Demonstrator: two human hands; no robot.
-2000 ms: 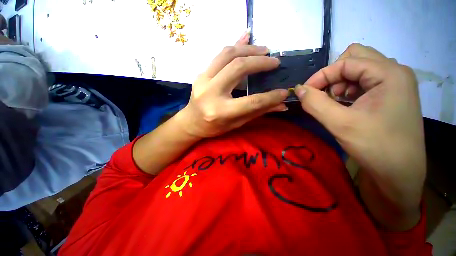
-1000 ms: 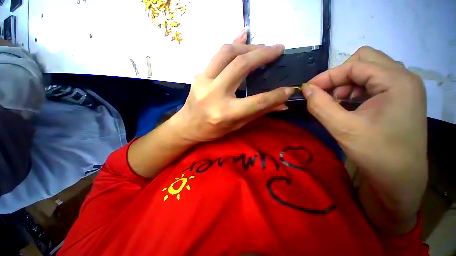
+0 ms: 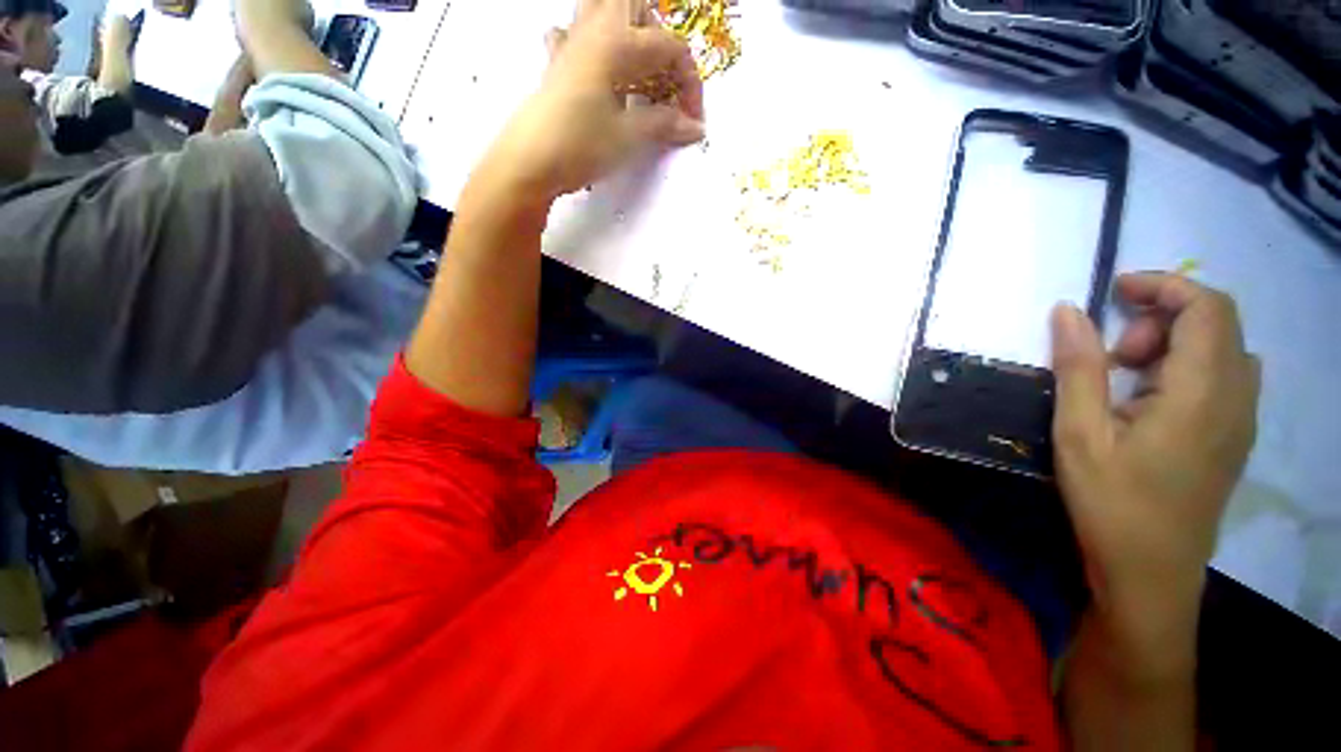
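The black phone middle frame point(image 3: 971, 400) lies on the white table, its large window up the table and its solid panel at the near edge. A thin yellow strip point(image 3: 1010, 444) lies on the panel near its lower right corner. My right hand point(image 3: 1154, 375) grips the frame's right edge, thumb on the rim. My left hand point(image 3: 610, 96) is at the orange-brown flex pile point(image 3: 713, 33); whether it holds a piece cannot be told. A loose yellow flex pile point(image 3: 824, 162) lies between my left hand and the frame.
Stacked dark frames point(image 3: 1037, 37) stand at the far right. A stray yellow piece point(image 3: 1188, 269) lies right of the frame. Thin slivers point(image 3: 656, 279) lie near the table edge. At the left, a neighbour's grey sleeve point(image 3: 191, 265) is close, with another person beyond and a dark phone part point(image 3: 349, 44).
My left hand has left the frame and moved up and left to the orange-brown pile. My right hand has let go of the pinched yellow piece and now grips the frame's edge. The view has shifted.
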